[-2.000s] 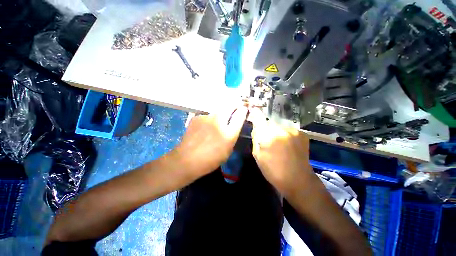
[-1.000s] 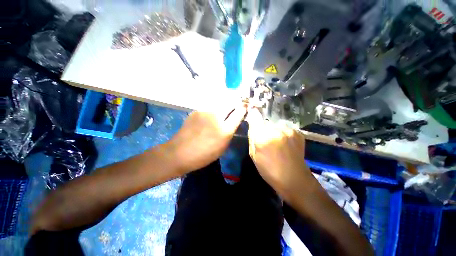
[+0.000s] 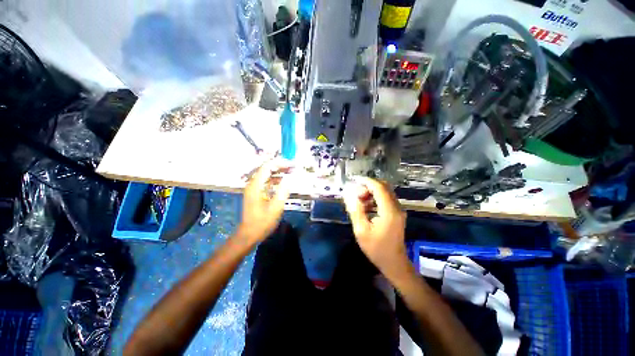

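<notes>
The sewing machine head stands over the white table. Its needle area is brightly lit and overexposed. My left hand is at the table's front edge, left of the needle area, with its fingers curled near each other; glare hides whether they hold anything. My right hand is right of the needle area, with thumb and fingers curled; I cannot tell if a small thing is between them. The blue eye guard hangs at the head's left front. No garment piece can be made out at the needle.
An open-end wrench and a heap of copper pieces lie on the table's left. The green bowl feeder and feeding mechanism are at right. A control box stands behind. Below right, a blue crate holds white and black fabric.
The view has shifted, showing more of the machine and bowl. My hands, close together at the needle area before, are now apart on either side of it.
</notes>
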